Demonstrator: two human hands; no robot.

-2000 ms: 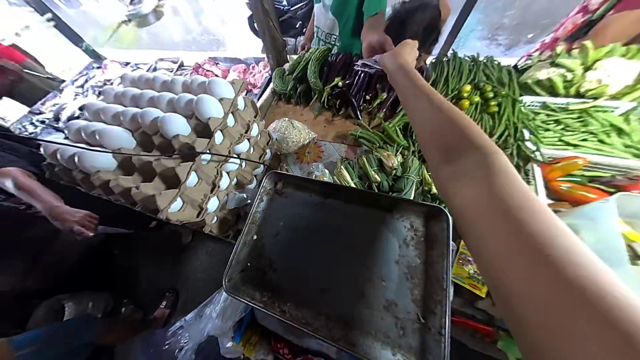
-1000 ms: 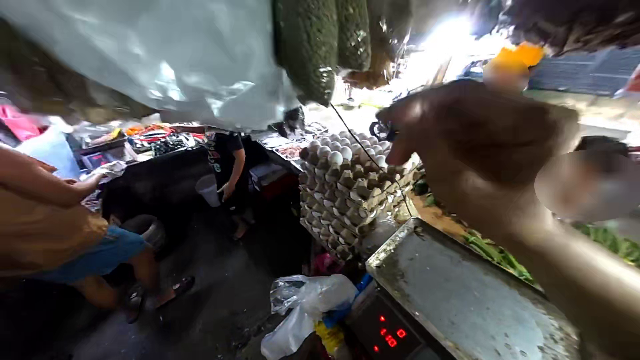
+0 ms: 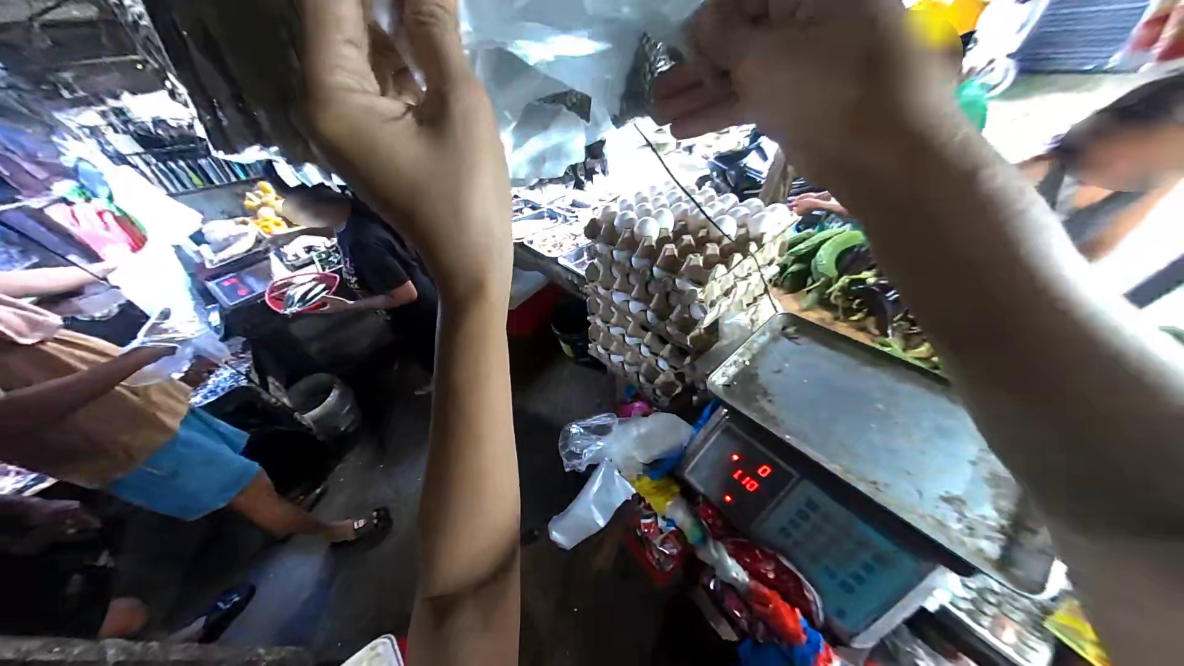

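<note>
Both my hands are raised at the top of the head view, by a hanging clear plastic bag (image 3: 555,83). My left hand (image 3: 398,102) is at the bag's left side with its fingers bent and partly cut off by the frame's edge; what it grips cannot be told. My right hand (image 3: 740,65), blurred, is at the bag's right side, its fingers curled near dark, shiny plastic. Below my right forearm lies the metal pan (image 3: 860,425) of a digital scale, whose display (image 3: 745,472) is lit red.
Stacked egg trays (image 3: 684,268) stand ahead, with green vegetables (image 3: 832,259) to their right. Plastic bags (image 3: 620,453) hang beside the scale. At left are a person in blue shorts (image 3: 194,462) and a person in a dark shirt (image 3: 370,268) by a red basin (image 3: 301,291) of fish.
The view has swung left. My right arm, stretched toward a person over the vegetables two seconds ago, is now raised by the hanging bag. My left hand has come into view.
</note>
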